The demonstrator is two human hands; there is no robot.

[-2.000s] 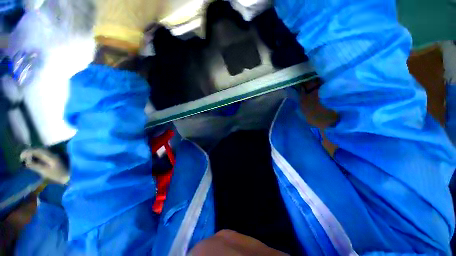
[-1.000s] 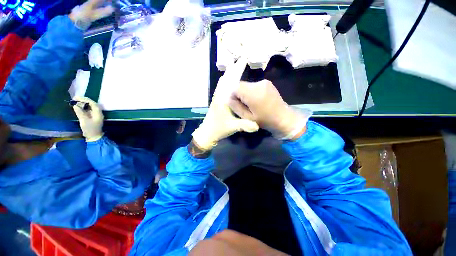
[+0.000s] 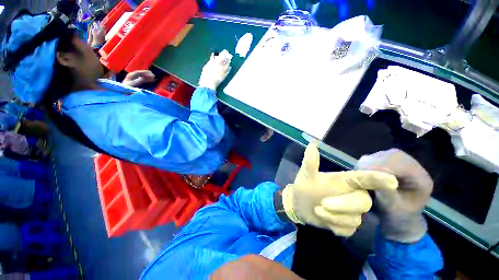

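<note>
My left hand [image 3: 334, 199], in a cream-yellow latex glove, is in front of the bench edge. Its thumb points up, its index finger points right, the other fingers are curled, and no object shows in it. My right hand [image 3: 405, 191], in a thin see-through glove, is bent close behind the left index fingertip. The fingers overlap, so a grip is not clear. White wrapped pieces [image 3: 416, 95] lie on the black mat [image 3: 377, 131] beyond my hands.
A white work sheet [image 3: 295, 82] bears a clear bag of dark screws [image 3: 350, 49] and a clear glassy part [image 3: 292, 23]. A person in a blue smock [image 3: 148, 126] works at left, one gloved hand on the bench. Red crates stand on the bench [image 3: 148, 33] and floor [image 3: 123, 191].
The view has swung left, bringing in the neighbouring person and more red crates. My hands, close together one second ago, now show the left thumb raised and index finger extended.
</note>
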